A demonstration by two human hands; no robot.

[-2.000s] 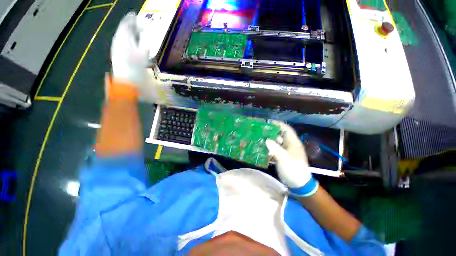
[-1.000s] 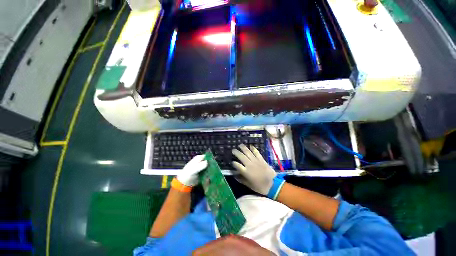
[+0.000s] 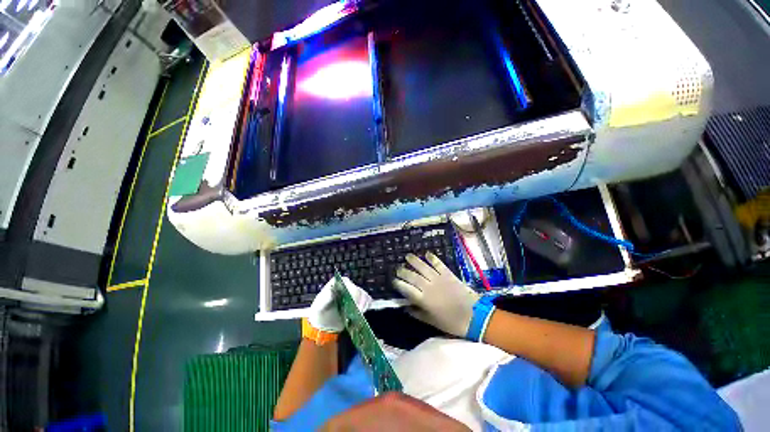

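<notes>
My left hand (image 3: 334, 305), in a white glove with an orange band at the wrist, grips the upper end of a green circuit board (image 3: 365, 337). The board is seen nearly edge-on and tilts down towards my chest; my chin hides its lower end. My right hand (image 3: 439, 295), in a whitish glove with a blue wrist band, rests with fingers spread on the right part of the black keyboard (image 3: 317, 272). It holds nothing.
The white machine (image 3: 405, 196) with a worn dark front edge stands ahead, its bay lit red and blue. A mouse (image 3: 545, 240) with a blue cord lies right of the keyboard, past a red pen (image 3: 475, 263). A green ridged rack (image 3: 236, 390) is low at left.
The board has turned more edge-on in my left hand. My right hand stays on the keyboard. The view has tilted; two seconds ago my left hand was raised by the machine and my right held the board.
</notes>
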